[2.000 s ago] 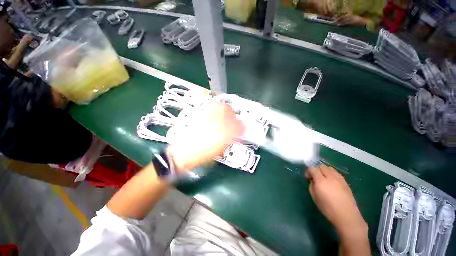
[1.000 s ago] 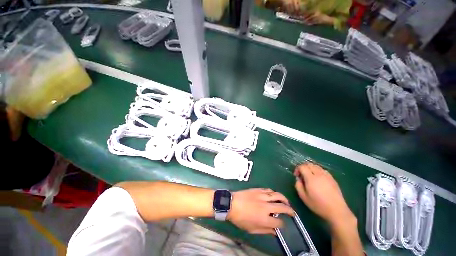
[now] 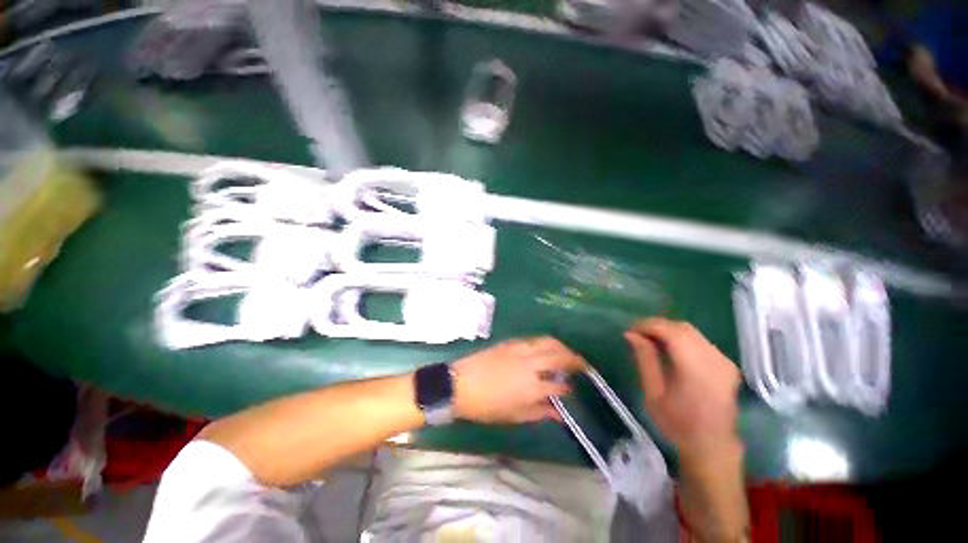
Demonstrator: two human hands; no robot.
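My left hand [image 3: 515, 380], with a watch on the wrist, holds the looped end of a white oval frame [image 3: 635, 474] at the bench's near edge. The frame's disc end points toward me. My right hand [image 3: 688, 382] is just right of the frame, with thumb and fingertips close together; blur hides whether a thin strip is between them. A loose pile of thin strips [image 3: 594, 278] lies on the green bench beyond both hands.
Stacks of white frames [image 3: 409, 308] lie in two columns at left. Three more stacks [image 3: 812, 334] stand side by side at right. A pale strip [image 3: 637, 224] and grey post [image 3: 308, 90] lie beyond. One frame [image 3: 487, 103] is on the far surface. A yellow-filled bag [image 3: 40, 228] is far left.
My left hand has left the left stacks and now holds a frame near me. My right hand has moved from the strip pile to beside the frame. The view has shifted.
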